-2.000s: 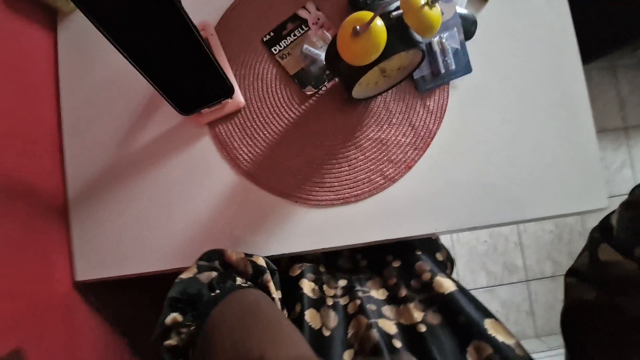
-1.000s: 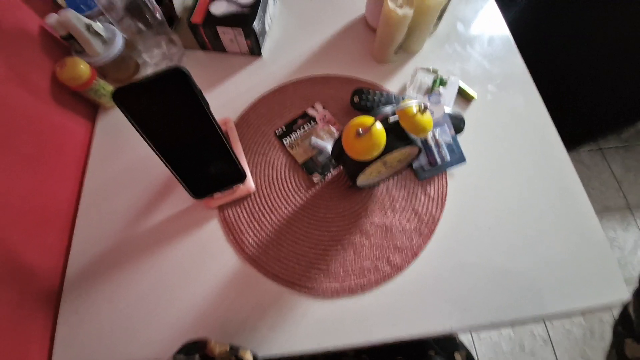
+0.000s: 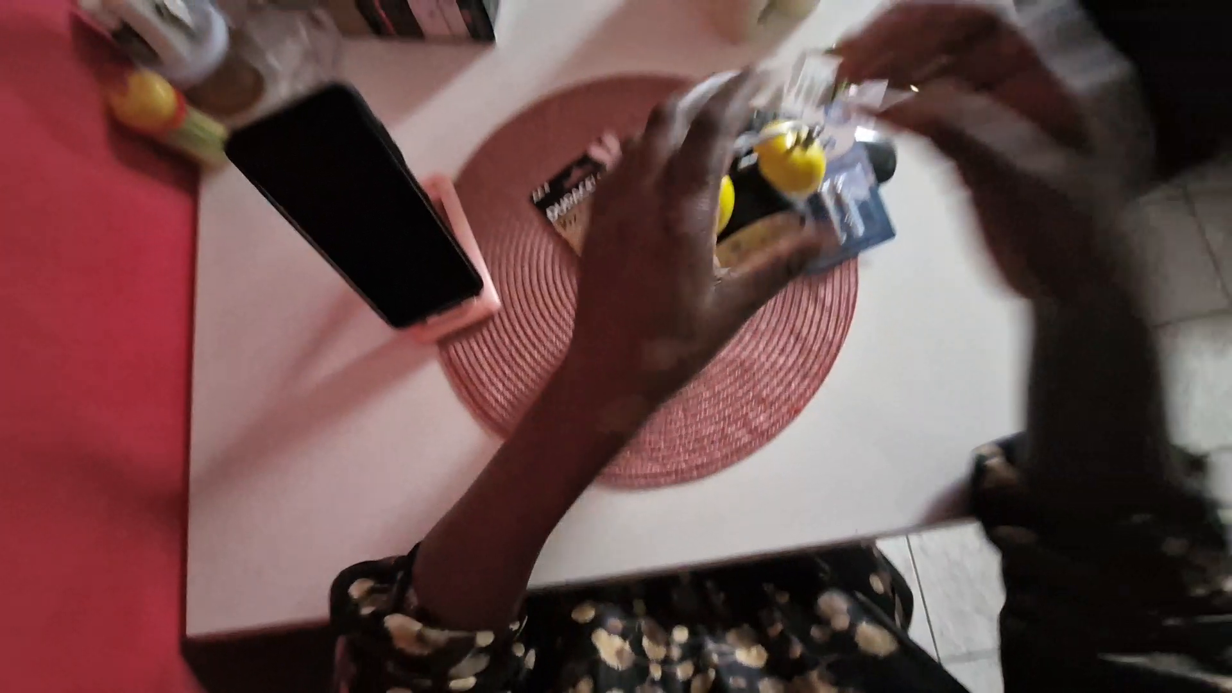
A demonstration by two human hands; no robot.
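My left hand (image 3: 664,241) reaches over the round woven placemat (image 3: 520,289), its fingers spread at the near side of a black twin-bell alarm clock with yellow bells (image 3: 791,159); whether it touches the clock is unclear. My right hand (image 3: 991,106), blurred, pinches a clear plastic piece (image 3: 818,87) above the clock's right side. The fingertips of my left hand are close to that plastic. A Duracell battery pack (image 3: 568,197) lies partly behind my left hand. To the right of the clock lies a blue blister pack (image 3: 857,217).
A black smartphone (image 3: 356,207) leans on a pink stand (image 3: 467,279) left of the placemat. At the back left are a yellow-topped bottle (image 3: 154,106), a clear plastic container (image 3: 289,58) and a box (image 3: 433,14). Pale candles (image 3: 741,14) stand at the back.
Both hands have come into view over the placemat, and the right one now has hold of clear plastic. The view has shifted since the earliest frame.
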